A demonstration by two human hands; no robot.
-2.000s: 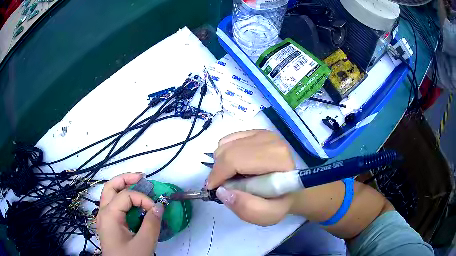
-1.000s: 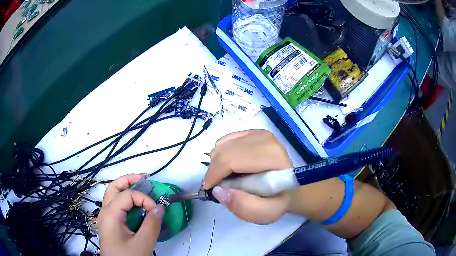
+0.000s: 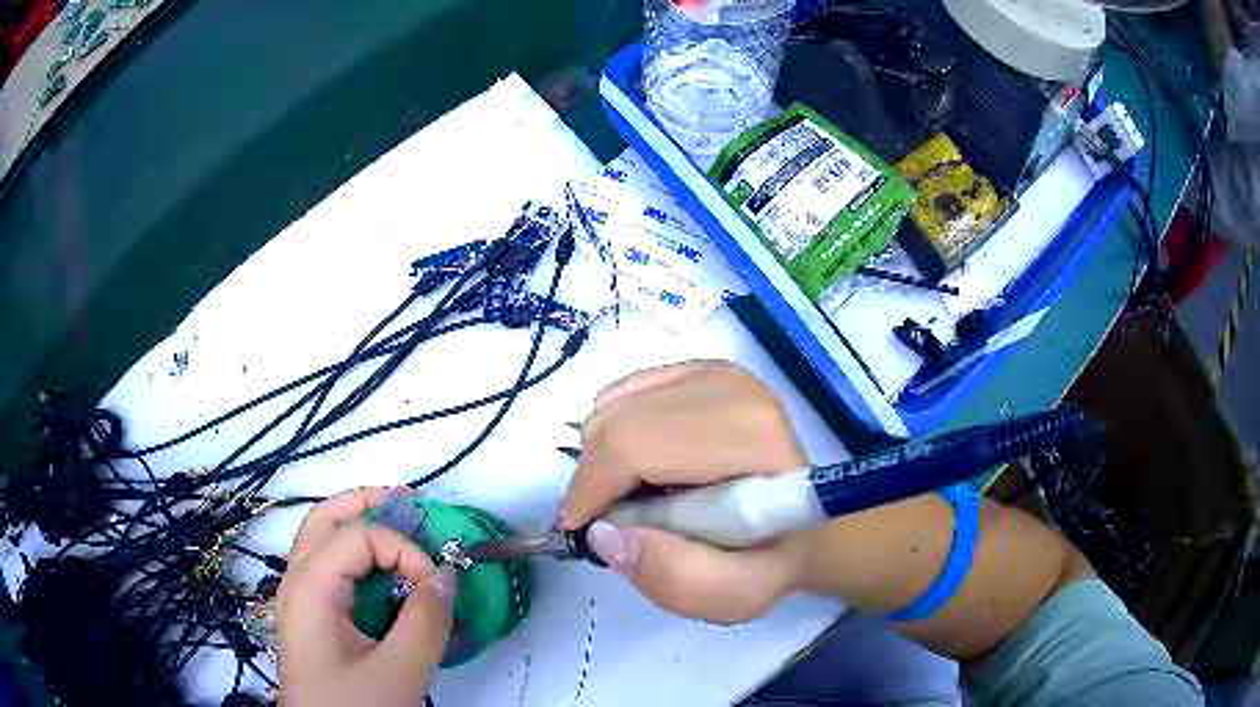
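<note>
My right hand (image 3: 687, 490) holds the soldering iron (image 3: 746, 508) like a pen, its metal tip pointing left at a small circuit board (image 3: 453, 554) on the round green disc (image 3: 491, 604). My left hand (image 3: 362, 597) rests at the disc's left side, thumb and finger pinched at the board's edge; what they pinch is mostly hidden, perhaps a wire end. A grey block (image 3: 399, 517) lies on the disc behind the fingers. Whether the tip touches the board is too small to tell.
Black cables (image 3: 97, 608) are heaped at left. Board-and-cable assemblies (image 3: 514, 263) lie on white paper (image 3: 318, 263) by a 3M sheet (image 3: 650, 256). The blue tray (image 3: 826, 348) holds a green packet (image 3: 813, 194) and yellow sponge (image 3: 953, 203). Dark snips' points (image 3: 571, 452) show beside my right hand.
My right hand and the iron have shifted very slightly; the tip stays at the board. My left hand has moved slightly right, still pinched at the disc.
</note>
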